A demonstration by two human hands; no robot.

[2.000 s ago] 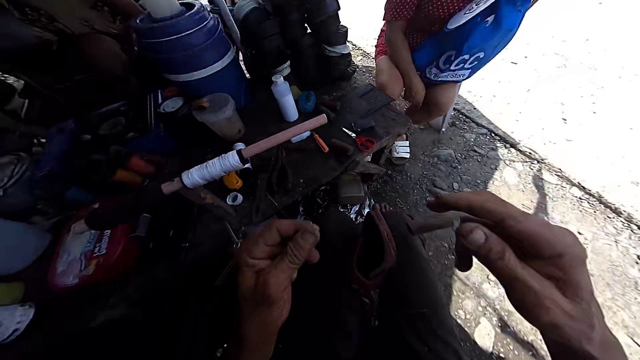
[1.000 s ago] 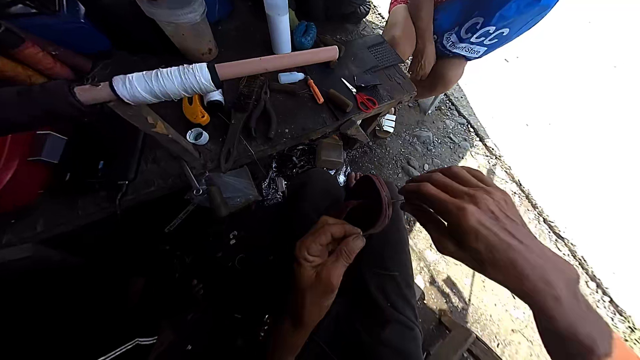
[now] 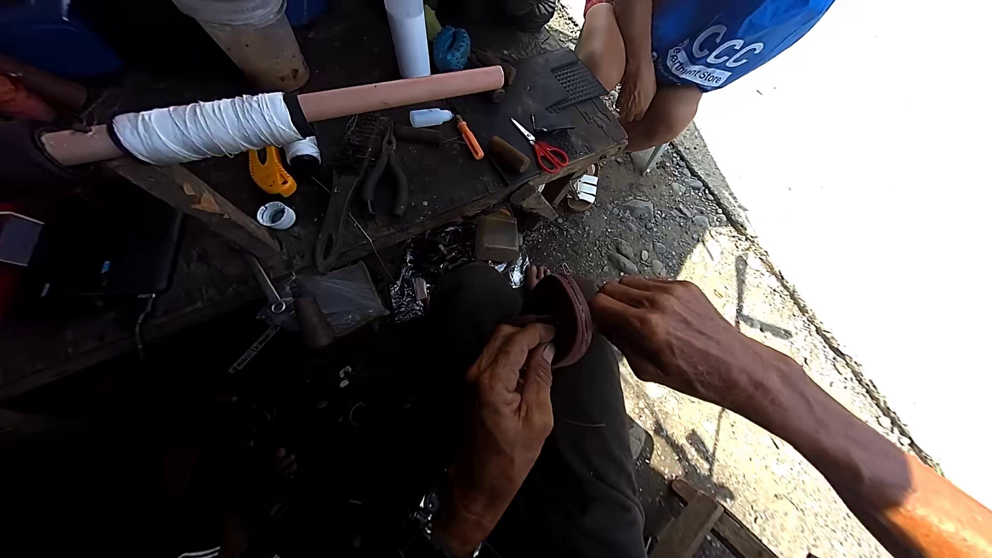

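Note:
A dark red shoe (image 3: 577,322), its opening facing up and left, rests against my trouser leg between my hands. My left hand (image 3: 515,384) has its thumb and fingertips together at the opening, with something thin between them that is too dark to name. At the shoe's right side my right hand (image 3: 659,325) is curled, its fingers closed on a small thing mostly hidden by them. On the bench lie red-handled scissors (image 3: 550,155), dark pliers (image 3: 385,174) and an orange-handled tool (image 3: 469,138).
White thread is wound on a pinkish rod (image 3: 403,91) above the wooden bench (image 3: 442,205). A yellow tape dispenser or cutter (image 3: 271,172), a white ring (image 3: 276,215) and a white bottle (image 3: 408,39) stand there. A person with a blue bag (image 3: 732,39) sits beyond the bench's right end.
My hands, apart two seconds ago, have come to the shoe, the left at its opening and the right at its side. The view has shifted closer to the bench.

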